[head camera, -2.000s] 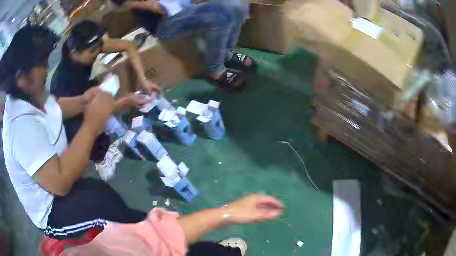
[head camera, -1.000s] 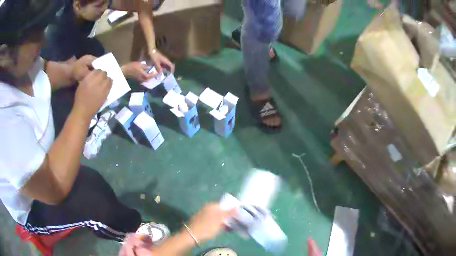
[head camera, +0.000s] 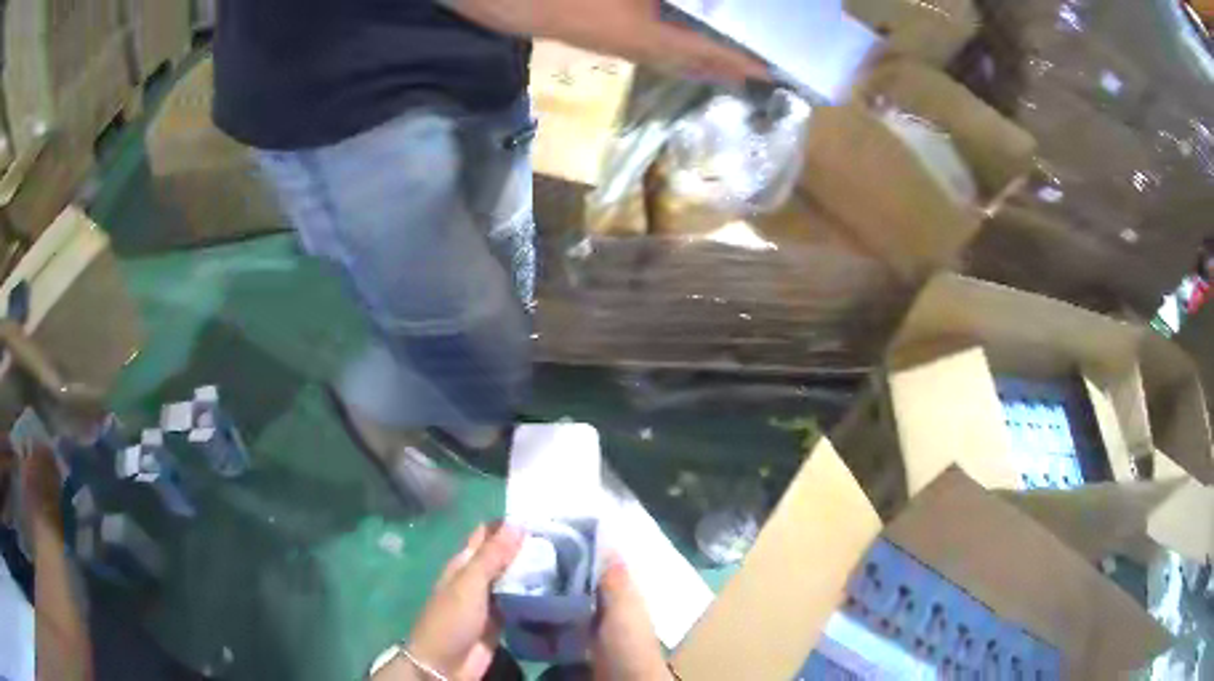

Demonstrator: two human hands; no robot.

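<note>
An open retail box is held upright low in the middle of the picture. Its white lid stands up at the far side, and a rounded white item shows inside. My left hand grips the box's left side, thumb near its rim. My right hand is against its right side, partly cut off by the lower edge. An open shipping carton at lower right holds rows of blue retail boxes. A second open carton behind it also holds blue boxes.
A person in jeans stands ahead, an arm extended over a pale box. Open retail boxes stand on the floor at left, beside a co-worker's arm. A white strip lies beyond my right hand. Film-wrapped cartons stand behind.
The view has swung right, bringing the filled cartons in. The open box, blurred in one hand before, is now between both my hands. The person in jeans is nearer.
</note>
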